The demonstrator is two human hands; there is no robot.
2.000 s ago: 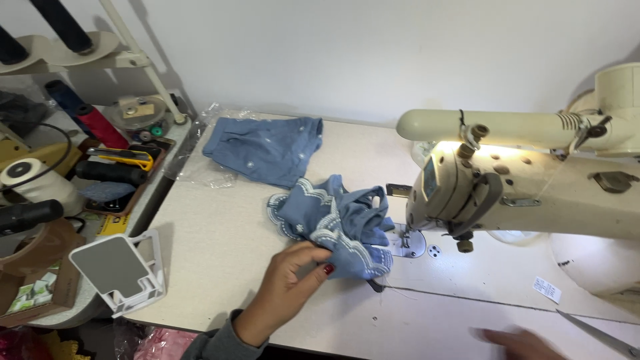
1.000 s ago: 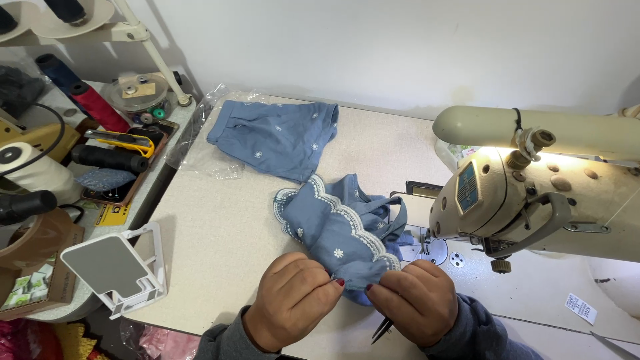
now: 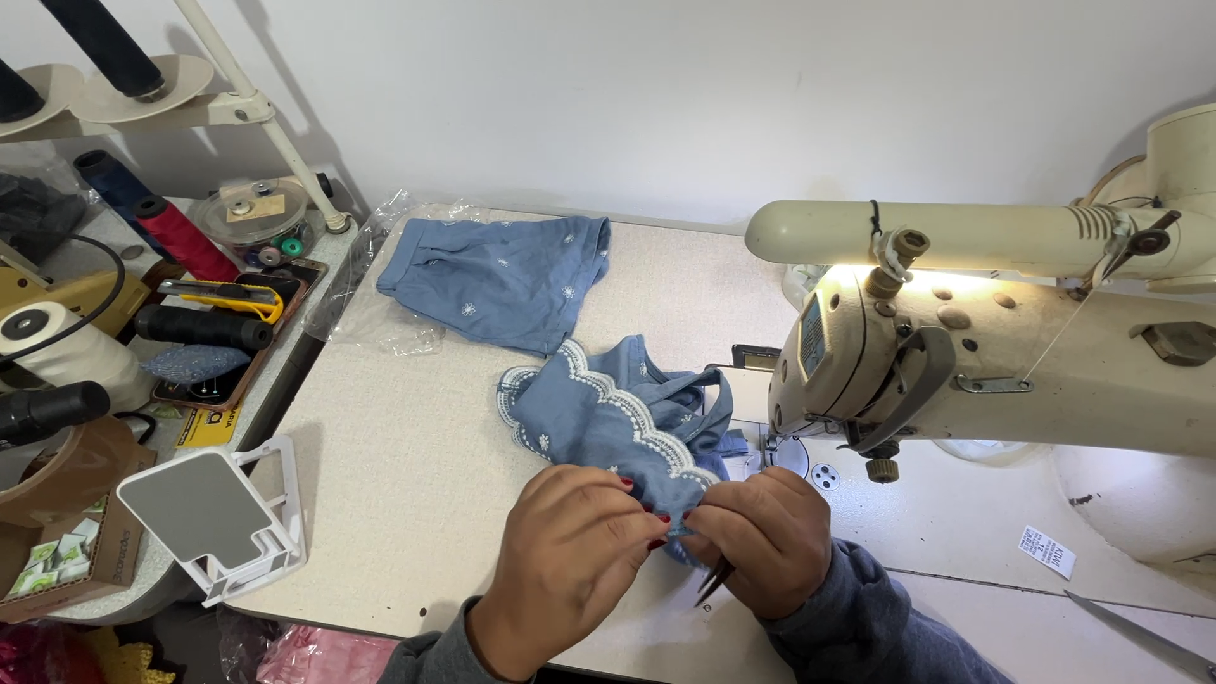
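A blue garment with white scalloped embroidered trim (image 3: 608, 408) lies bunched on the sewing table, left of the machine's needle area. My left hand (image 3: 570, 560) pinches its near edge between thumb and fingers. Close beside it, my right hand (image 3: 765, 537) pinches the same edge and also holds a small dark pointed metal tool (image 3: 714, 581), its tips showing below the palm; its kind cannot be told. Folded blue fabric with small white flowers and a waistband (image 3: 499, 275) rests farther back, partly on clear plastic.
The sewing machine (image 3: 997, 351) stands at right, its lamp lit. A paper label (image 3: 1048, 552) and a scissor-like blade (image 3: 1140, 636) lie at right. Thread cones, a yellow utility knife (image 3: 223, 298), a white folding stand (image 3: 204, 513) and a cardboard box (image 3: 119, 560) are at left.
Two seconds ago only my left hand was at the garment, with my right hand low at the right. My right hand has come to the garment's edge and grips it with the dark tool in hand.
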